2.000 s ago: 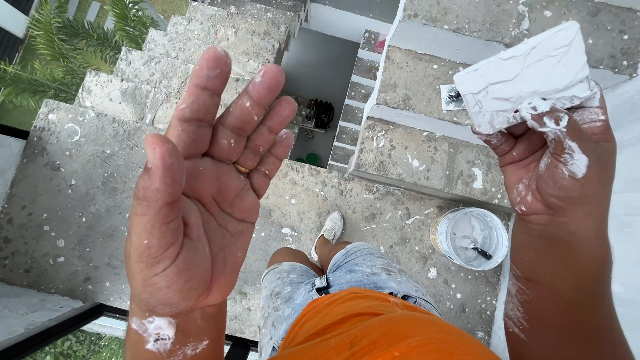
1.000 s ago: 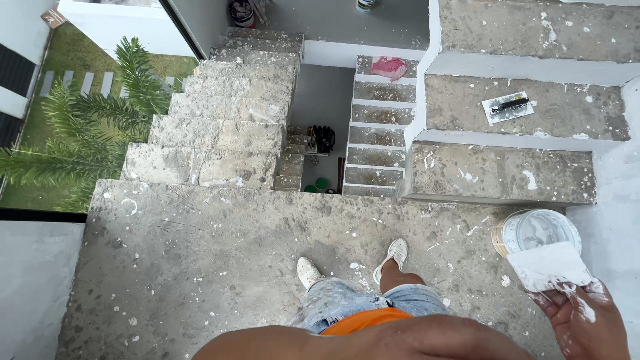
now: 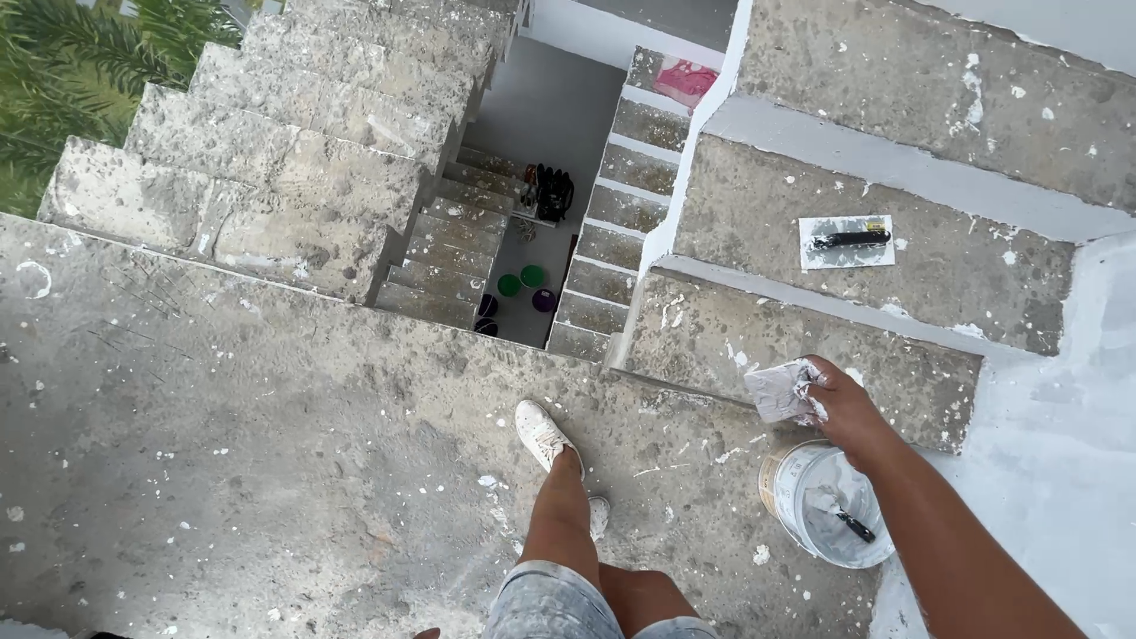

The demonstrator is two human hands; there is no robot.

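My right hand (image 3: 848,408) grips a flat plate (image 3: 777,391) coated with white filler, above the edge of the lowest right-hand step. White smears mark the fingers. Just below the hand stands a plastic bucket (image 3: 794,510) with white material inside and a dark-handled putty knife (image 3: 854,525) in it; my forearm passes beside its rim. A plastering trowel (image 3: 848,240) lies handle up on the second step. Of my left hand (image 3: 428,634), only what looks like a fingertip shows at the bottom edge, so its hold is hidden.
Paint-spotted concrete steps (image 3: 293,160) descend at left; others (image 3: 896,195) rise at right beside a white wall (image 3: 1074,426). Beyond the landing edge, a stairwell opening drops to a lower level with several buckets (image 3: 532,276). A pink item (image 3: 685,82) lies on a lower stair.
My open left hand, raised at left two seconds ago, is now almost out of view. My right hand has moved with the plate from in front of the bucket to over the lowest right-hand step's edge.
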